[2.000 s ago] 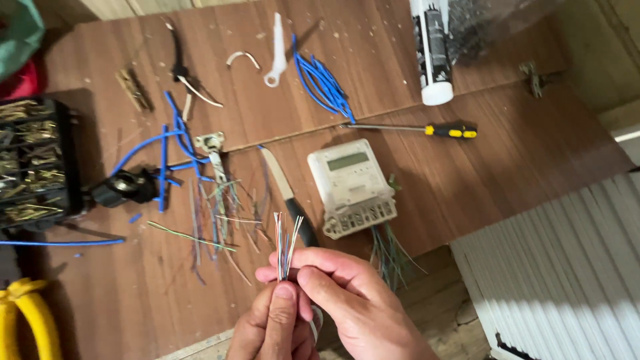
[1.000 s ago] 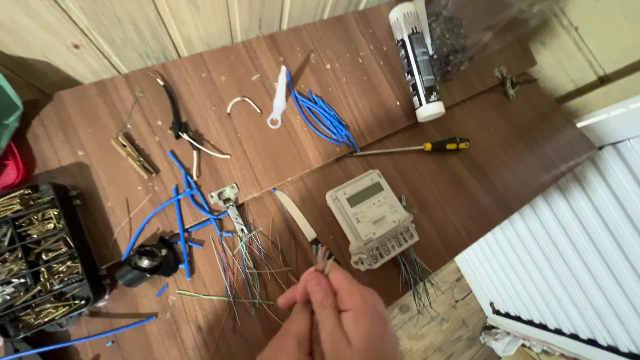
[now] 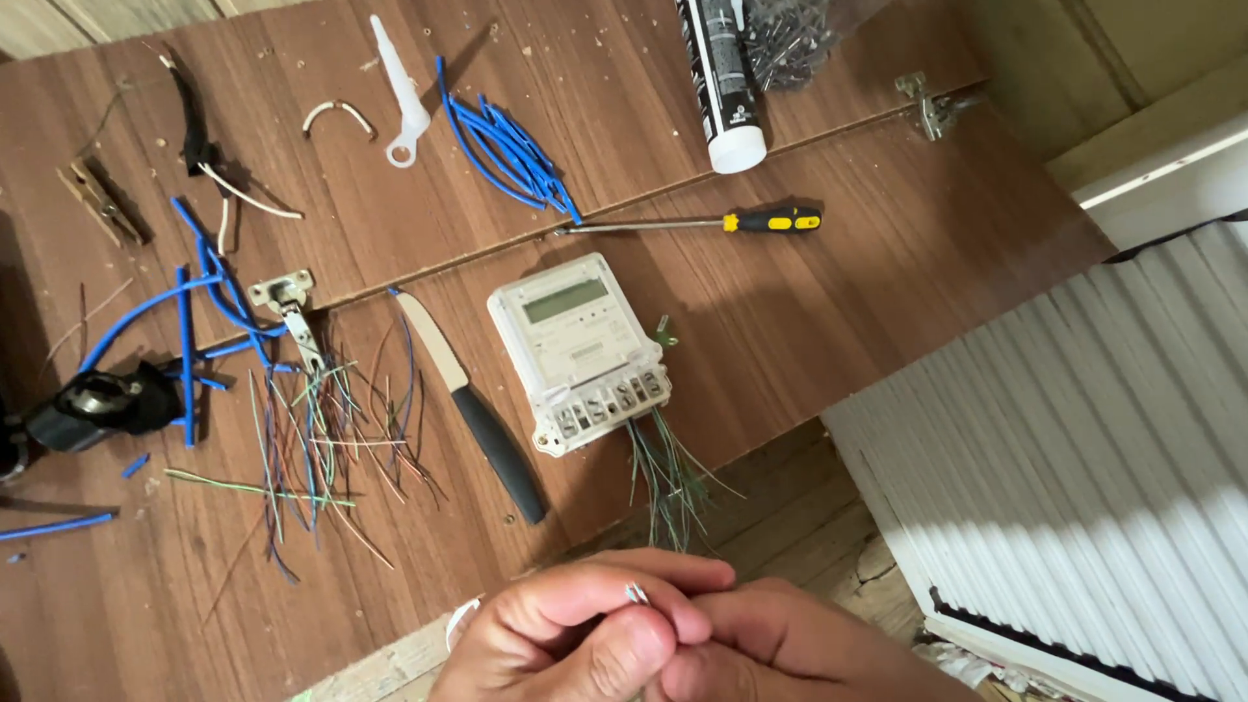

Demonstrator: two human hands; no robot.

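Note:
My left hand (image 3: 575, 629) pinches a small bundle of thin wires (image 3: 636, 593), whose tips poke out between thumb and forefinger. Against it, at bottom centre, my right hand (image 3: 780, 634) has its fingers closed at the same bundle; the rest of the wires is hidden by the hands. Just above them lies an electricity meter (image 3: 585, 341) with thin green wires (image 3: 668, 478) at its terminal end. To its left are a knife (image 3: 478, 419) with a black handle and a spread of loose thin coloured wires (image 3: 322, 439).
Farther up the wooden board (image 3: 780, 361) lie a screwdriver (image 3: 770, 220), blue cable pieces (image 3: 507, 151), a white nozzle (image 3: 400, 97) and a sealant cartridge (image 3: 721, 88). A hinge (image 3: 292, 302), clothespin (image 3: 102, 200) and black-taped cable (image 3: 195, 127) are at left. A white corrugated panel (image 3: 1053, 419) stands right.
Two seconds ago the wire ends fanned out long above my fingers; now only short tips show. Both hands have moved away from the knife, towards the board's near edge. The view has shifted.

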